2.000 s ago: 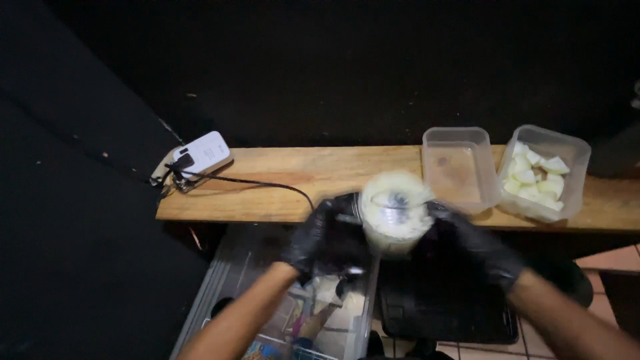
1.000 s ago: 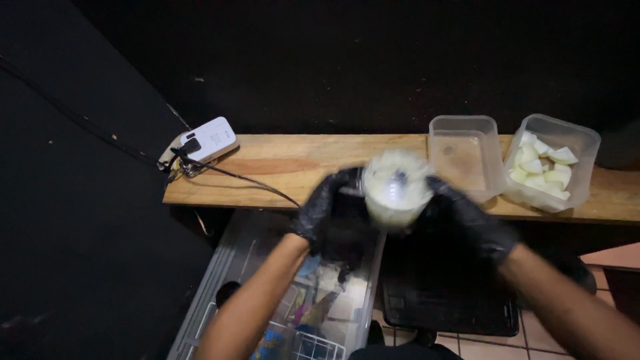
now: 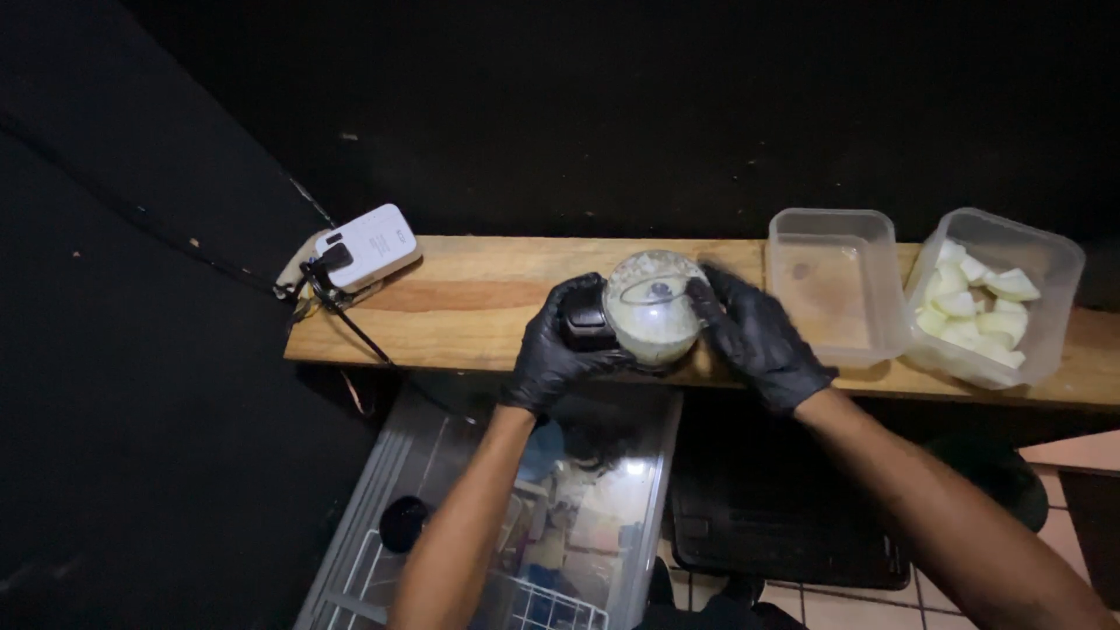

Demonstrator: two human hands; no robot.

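A small food chopper with a clear round bowl (image 3: 654, 317) is between my hands, over the front of a wooden shelf. Pale, finely chopped food fills part of the bowl. My left hand (image 3: 564, 337), in a black glove, grips the chopper's black part at the left. Against the bowl's right side rests my gloved right hand (image 3: 757, 337), its fingers curled at the rim. To the right on the shelf stand a plastic container (image 3: 831, 289) with nothing but a wet-looking bottom and a second plastic container (image 3: 1054, 289) holding pale cut chunks, which look like onion.
A white power adapter (image 3: 376, 248) with a black plug and cord lies at the left end of the wooden shelf (image 3: 472, 297). Below stands a glass-topped chest (image 3: 604, 499) with wire baskets, beside a black crate (image 3: 787, 534) on the tiled floor. A dark wall rises behind.
The chopper, blurred by motion in both earlier frames, now shows sharply over the shelf. Both hands are still on it.
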